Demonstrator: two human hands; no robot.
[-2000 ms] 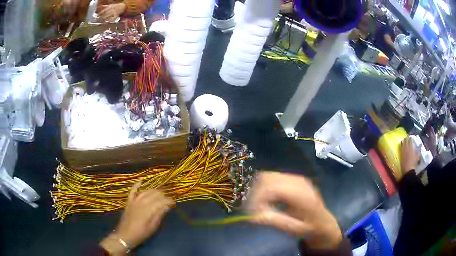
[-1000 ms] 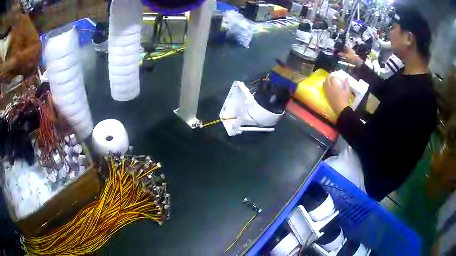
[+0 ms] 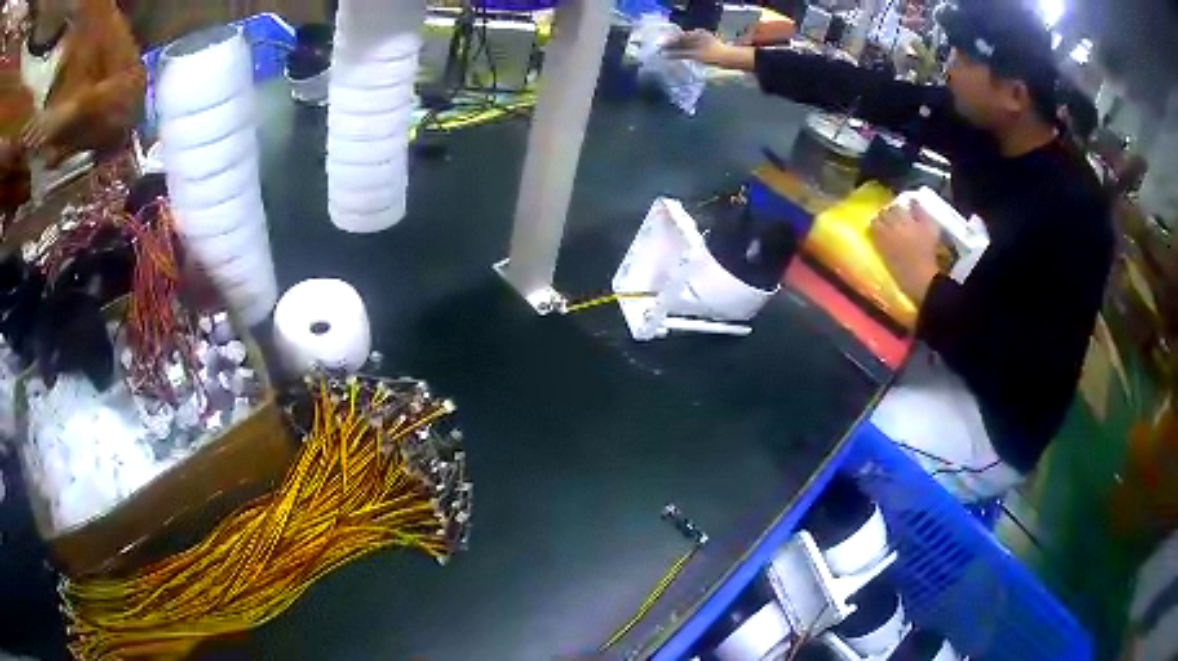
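Neither of my hands is in the picture. The pile of yellow-and-red wire harnesses [image 3: 278,523] lies at the front left, its plug ends fanned to the right. A single yellow wire lead [image 3: 656,591] lies apart near the table's front right edge, its dark-and-silver plug end pointing up and away. A white housing [image 3: 665,271] with a black cup [image 3: 752,245] in it lies on its side on the dark table, with a yellow wire reaching from it to the post's foot. The parts carton [image 3: 194,484] holds small white fittings and red-wired leads [image 3: 153,297].
Columns of white rings [image 3: 213,168] stand behind a loose white ring [image 3: 322,325]. An upright white post [image 3: 558,155] rises mid-table. The blue crate [image 3: 975,568] with white-and-black units stands at the right. A person [image 3: 1021,245] sits beyond it, one arm stretched over the table.
Both hands, seen over the harness pile two seconds ago, are out of the picture. The view has turned right. The other person's arm now reaches out to a clear plastic bag.
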